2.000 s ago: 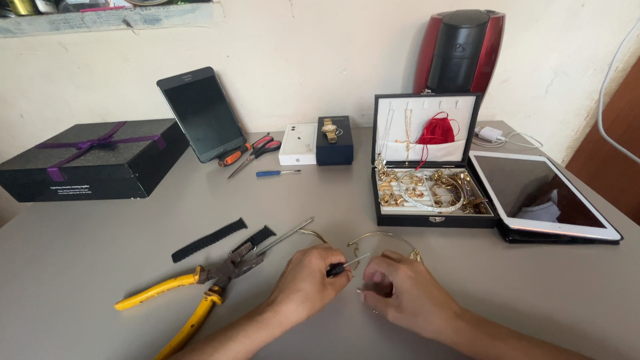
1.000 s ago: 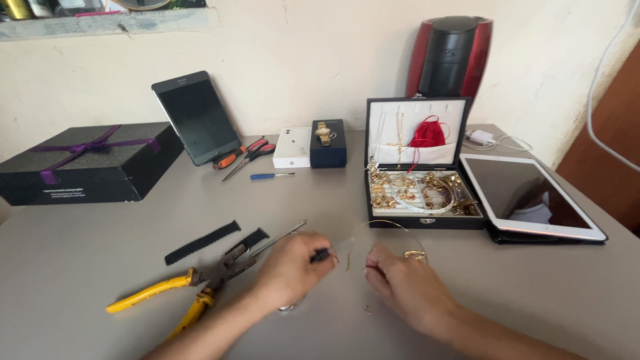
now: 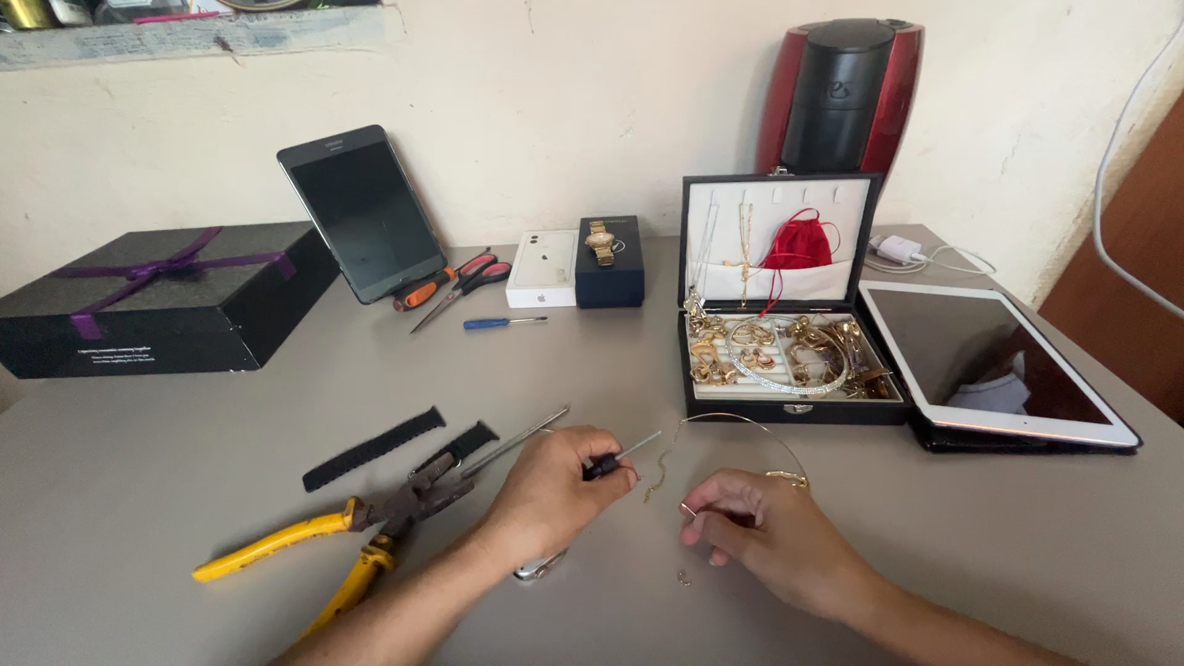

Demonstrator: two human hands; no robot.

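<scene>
A small screwdriver (image 3: 606, 464) with a dark handle is in my left hand (image 3: 560, 486), its thin shaft pointing up and right. My right hand (image 3: 758, 532) pinches a tiny gold-coloured piece (image 3: 687, 511) between thumb and finger. A thin gold wire necklace (image 3: 740, 419) arcs behind my right hand, and a short gold chain (image 3: 657, 476) lies between the hands. Below them is a small bit of chain (image 3: 684, 578). Partly hidden under my left forearm is a metal object (image 3: 539, 566). Yellow-handled pliers (image 3: 402, 509) lie to the left, beside black watch strap pieces (image 3: 375, 449).
An open jewelry box (image 3: 795, 410) stands behind my right hand, with a white tablet (image 3: 1004, 365) at its right. Farther back are a blue screwdriver (image 3: 504, 323), scissors (image 3: 462, 287), a white box (image 3: 542, 270), a gold watch (image 3: 600, 242) and a propped dark tablet (image 3: 363, 213). A ribboned black box (image 3: 157, 301) sits left.
My hands have moved apart from their closeness two seconds ago. The short chain between them now shows more plainly, and the screwdriver remains in my left hand.
</scene>
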